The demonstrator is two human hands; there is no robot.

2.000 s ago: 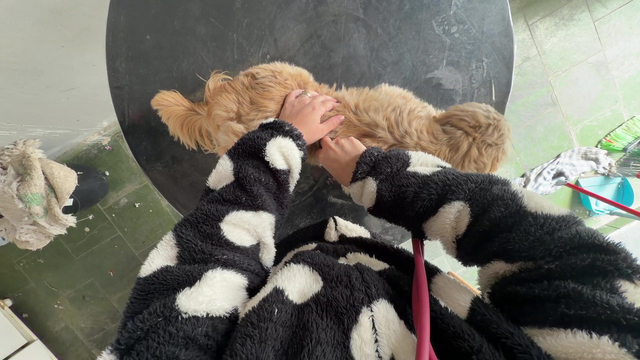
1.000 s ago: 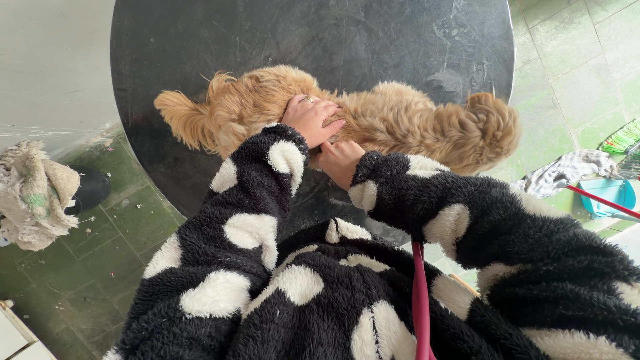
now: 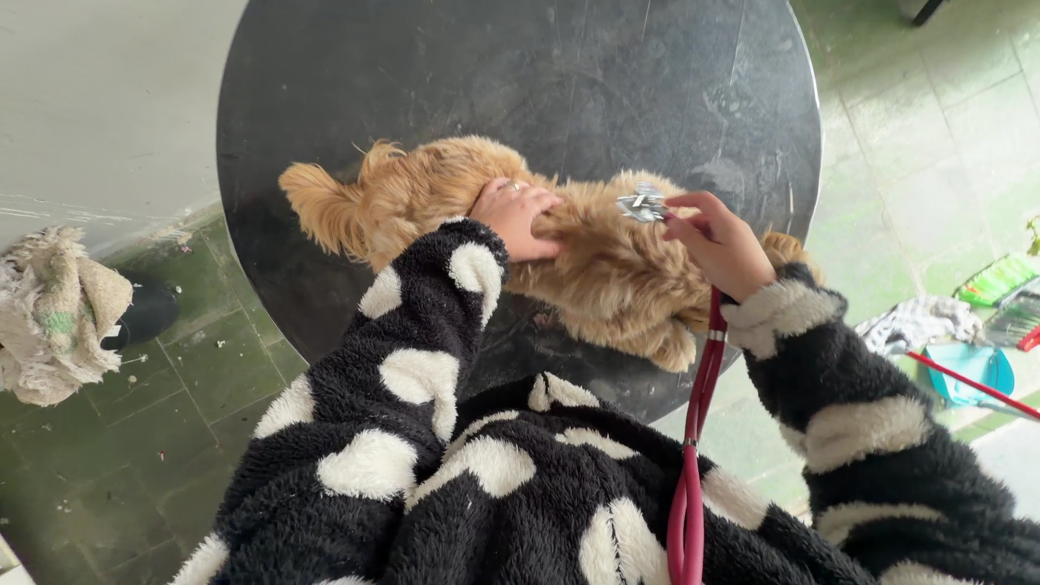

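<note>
A fluffy golden-brown dog (image 3: 626, 260) is on the round black table (image 3: 528, 73), its bushy tail at the left. My left hand (image 3: 517, 219), with a ring on one finger, rests on the dog's back with the fingers spread. Between the thumb and fingers of my right hand (image 3: 719, 244) is a small shiny metallic item (image 3: 643, 203), blurred, too unclear to name; it is over the dog's back. A dark pink leash (image 3: 689, 487) hangs below my right wrist, toward my body. The dog's head is mostly hidden behind my right hand and sleeve.
At the left, a shaggy beige cloth (image 3: 57, 317) lies over a dark container (image 3: 146, 313). On the tiled floor at the right are a turquoise dustpan (image 3: 967, 374), a green-bristled broom head (image 3: 995, 280), a patterned cloth (image 3: 922, 323) and a red handle (image 3: 975, 386).
My right hand has moved right, away from my left hand, and the metallic item now shows in it. My left hand remains on the dog's back, its fingers now more spread.
</note>
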